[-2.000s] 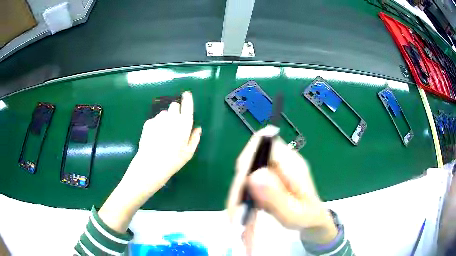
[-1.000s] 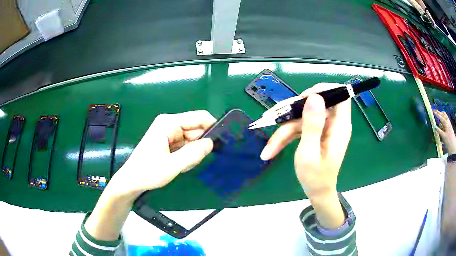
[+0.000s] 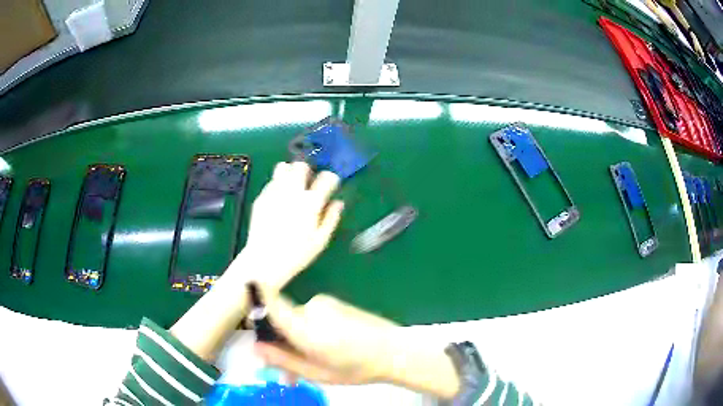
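Note:
My left hand (image 3: 289, 222) is at the near left edge of a phone middle frame with blue film (image 3: 337, 151); its fingers appear to grip that edge. This frame is blurred, and its whitish lower end shows further right. My right hand (image 3: 333, 337) crosses below my left wrist, low over the white work surface, closed around a black pen-like tool (image 3: 260, 317). The tool's tip is hidden or blurred. A bright blue crumpled heap (image 3: 269, 394), possibly film scraps, lies at the bottom edge, just below my right hand.
Dark phone frames (image 3: 181, 222) lie in a row at the left on the green belt (image 3: 444, 277). Two frames with blue film (image 3: 527, 158) lie at the right. A grey post (image 3: 371, 40) stands behind the belt. A red tray (image 3: 662, 87) is at the far right.
The frame held before me is gone from my hands; another dark frame lies left of my left hand. My left hand has moved up, my right hand down and left. The other worker's hand has left view.

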